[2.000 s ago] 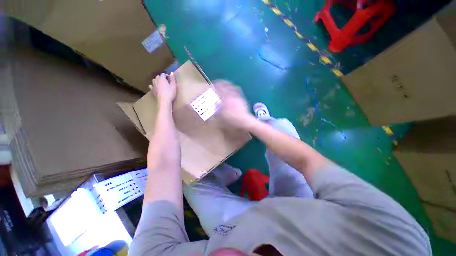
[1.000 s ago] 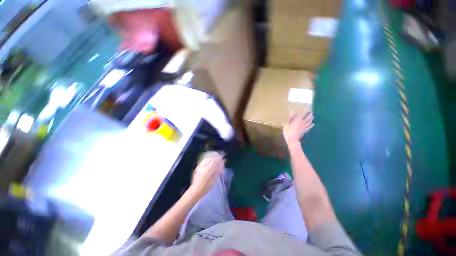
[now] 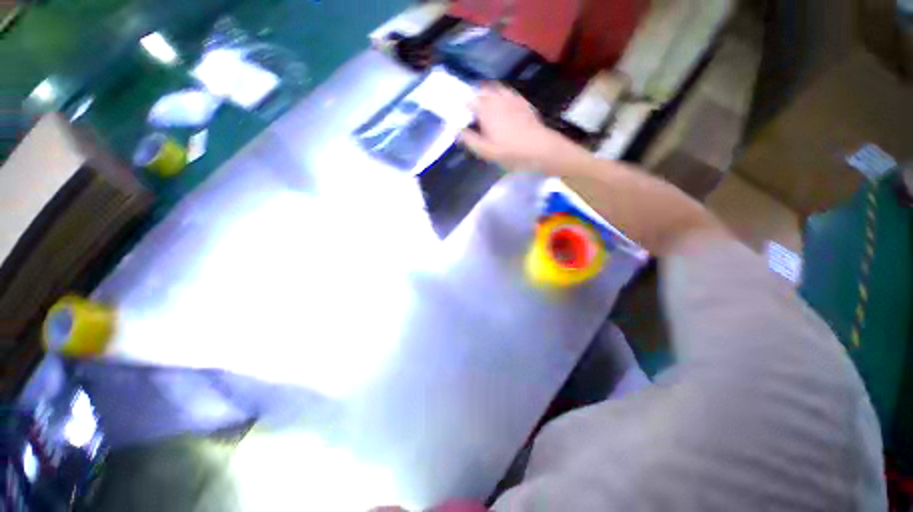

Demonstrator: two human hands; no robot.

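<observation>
My right hand (image 3: 501, 125) reaches from the right across the shiny metal table (image 3: 420, 370) to its far end. The fingers are at the right edge of a glossy, dark wrapped box (image 3: 405, 130), with another dark item (image 3: 463, 185) just below it. Blur and glare hide whether the fingers grip the box. My left hand is out of the picture.
A tape dispenser (image 3: 569, 247) with yellow tape lies near the table's right edge. A yellow tape roll (image 3: 80, 327) is at the left, another (image 3: 160, 155) beyond. Cardboard sheets (image 3: 65, 190) stand far left. Labelled cartons (image 3: 761, 220) are on the right. Dark glossy items (image 3: 60, 430) lie lower left.
The view has swung left from the cartons over the metal table. My right hand has left the labelled carton and is at the table's far end. My left hand has gone out of view.
</observation>
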